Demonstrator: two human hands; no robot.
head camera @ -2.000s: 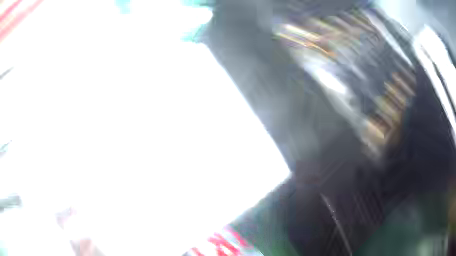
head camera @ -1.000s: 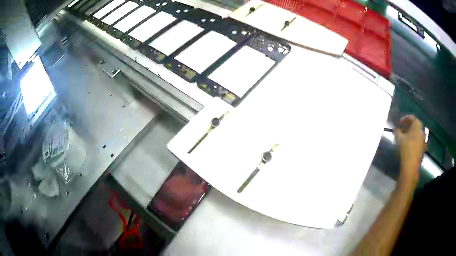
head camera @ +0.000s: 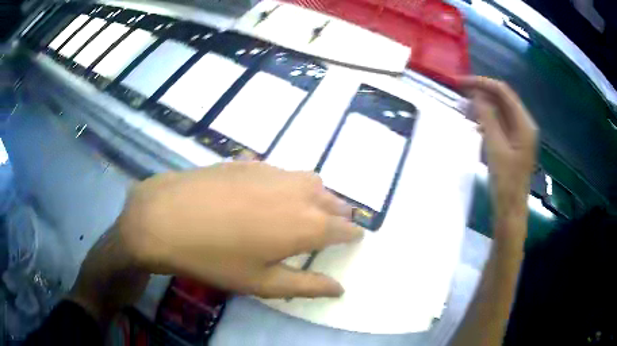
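Note:
A phone middle frame lies on the white infeed belt, separate from a row of several touching frames to its left. My left hand reaches over the near guide plate, its fingertips at the lower end of the separate frame; whether they touch it is hard to tell. Its fingers are apart and hold nothing visible. My right hand is raised at the belt's far right side, blurred, with bent fingers; whether it holds anything is unclear.
A red plastic tray lies beyond the far guide plate. The green line conveyor runs at the right. A dark red-tinted smartphone lies partly hidden below my left hand. Crumpled clear plastic is at the far left.
My left hand has come into view over the near guide plate. A separate frame now lies on the belt. My right hand has moved up and left, near the red tray. The view has shifted.

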